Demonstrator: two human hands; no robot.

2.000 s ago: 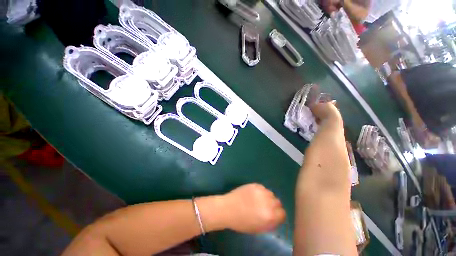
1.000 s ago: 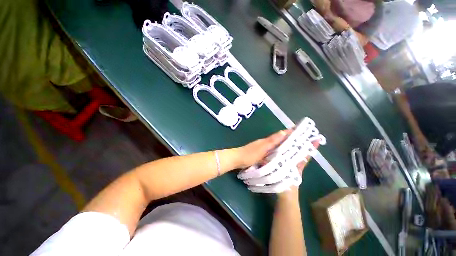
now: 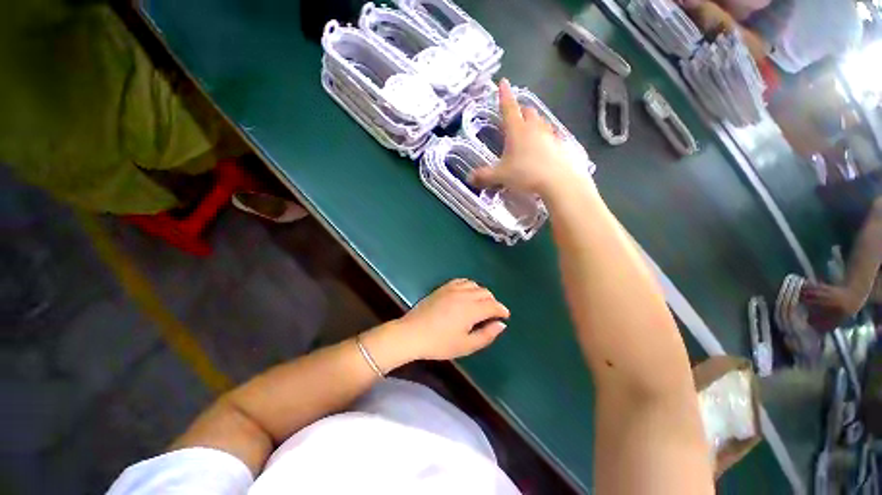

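White plastic housing frames lie in short nested stacks [image 3: 464, 193] on the green bench. My right hand [image 3: 530, 155] is over these stacks with its fingers spread, the fingertips touching or just above the frames; it hides part of them. My left hand [image 3: 455, 321] is empty, resting near the bench's front edge, its fingers loosely bent and apart. Taller piles of the same frames [image 3: 387, 92] stand beyond, at the upper left.
An open brown box with shiny clear pieces [image 3: 730, 406] sits at the lower right, partly behind my right forearm. Single oval pieces [image 3: 612, 108] lie beyond the white line. More stacked frames [image 3: 725, 77] and other people's hands [image 3: 832, 302] show at right. A red stool [image 3: 198, 218] stands left.
The bundle of frames has left my hands, and the low row of frames is now thicker. My right hand has moved up over it; my left hand has drawn back to the bench edge.
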